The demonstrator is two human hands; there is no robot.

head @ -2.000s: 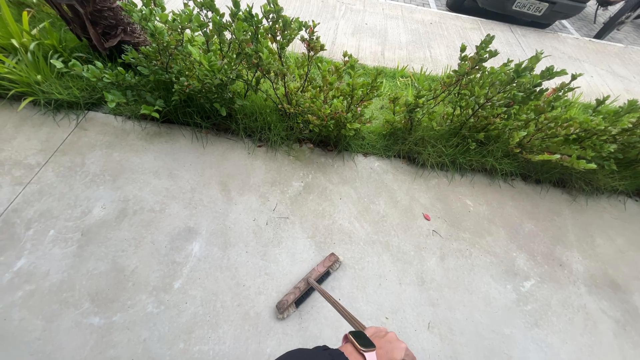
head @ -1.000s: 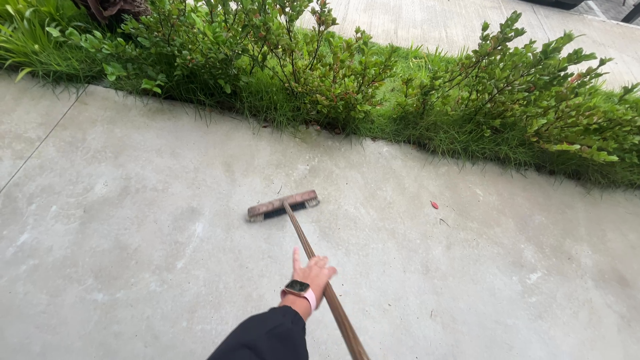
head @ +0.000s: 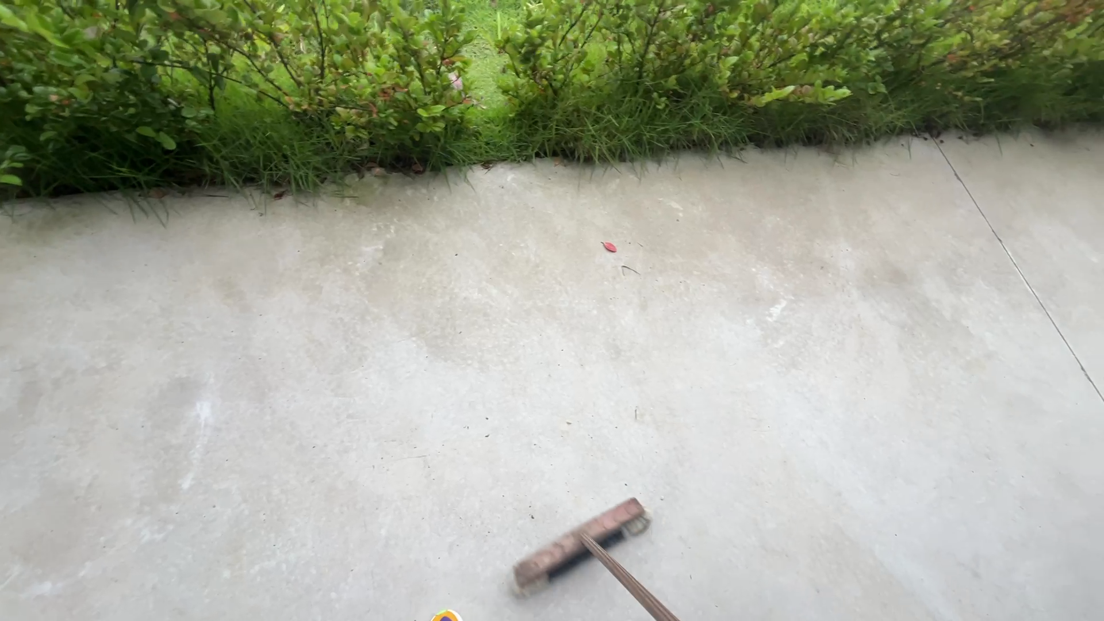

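Observation:
A push broom with a worn reddish-brown head (head: 580,545) lies against the concrete near the bottom centre, its head slanted and slightly blurred. Its brown handle (head: 630,580) runs down to the right and leaves the view at the bottom edge. Neither my left hand nor my right hand shows, so what holds the handle is hidden. Farther up the pavement lies a small red leaf (head: 610,247), with a thin dark twig (head: 630,270) just below it.
Green shrubs (head: 371,78) with grass at their base border the concrete slab (head: 345,362) along the top. A narrow joint line (head: 1018,263) crosses the concrete at the right. Part of a colourful rounded object (head: 447,616) peeks in at the bottom edge.
The hand with the watch, on the broom handle one second ago, has gone out of view. The broom head is now near the bottom, farther from the shrubs. The view has shifted right.

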